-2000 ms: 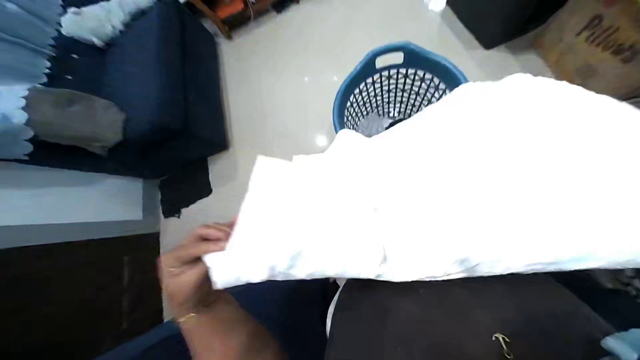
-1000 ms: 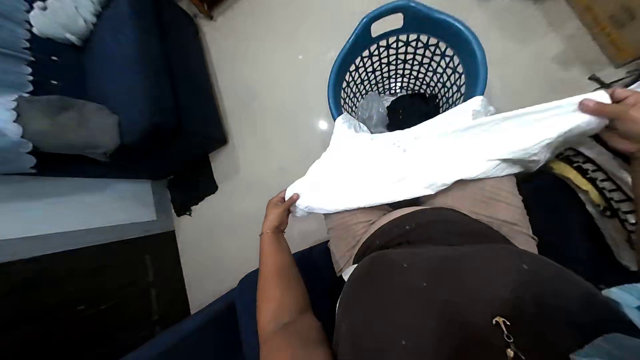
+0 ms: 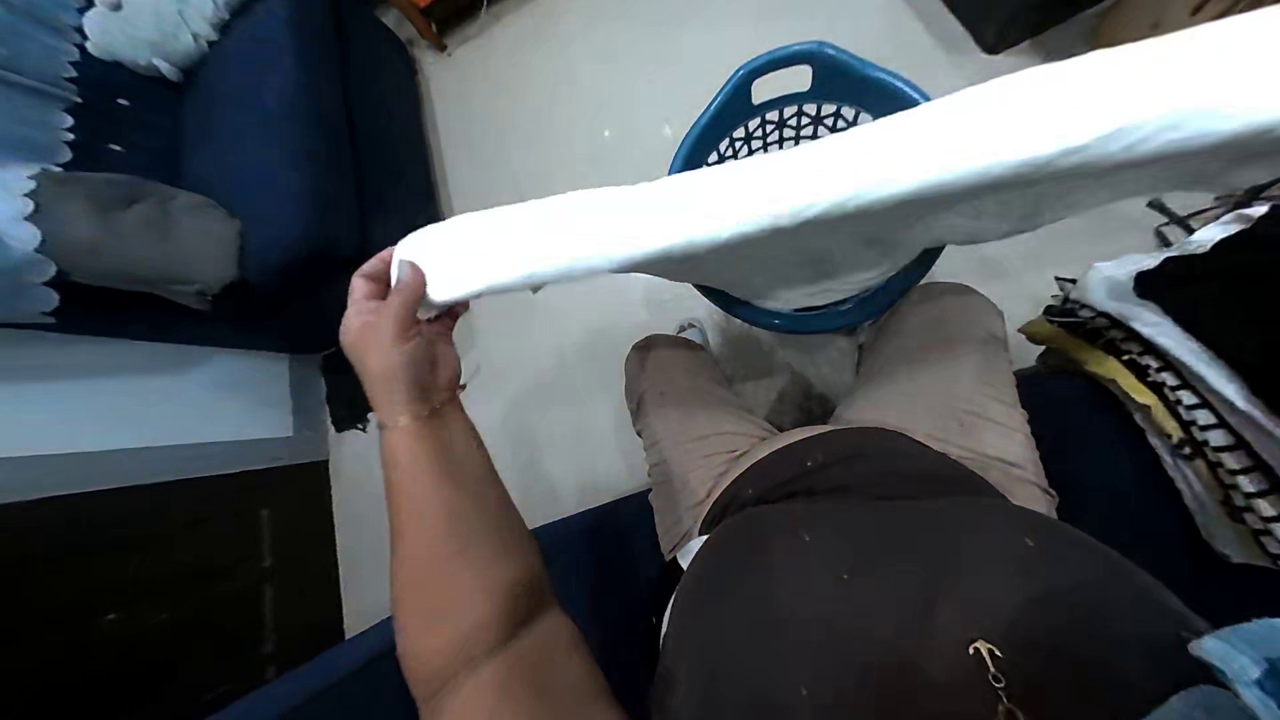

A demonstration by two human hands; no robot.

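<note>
A long white cloth [image 3: 700,215] stretches in the air from my left hand across to the upper right, past the frame's edge. My left hand [image 3: 405,325] pinches its left end between thumb and fingers. Beyond the right edge my right hand is out of sight. Below the cloth a blue plastic laundry basket [image 3: 860,85] stands on the floor in front of my knees; the cloth hides its middle and its contents.
Folded clothes [image 3: 1190,370] lie stacked on the dark blue seat to my right. A dark blue sofa [image 3: 290,150] with a grey cushion [image 3: 140,235] is at the left. A dark object [image 3: 1015,20] stands at the top right on the tiled floor.
The white cloth, held lower over my lap a second ago, is now raised and slants up to the right. My right hand, in view then at its right end, has left the frame.
</note>
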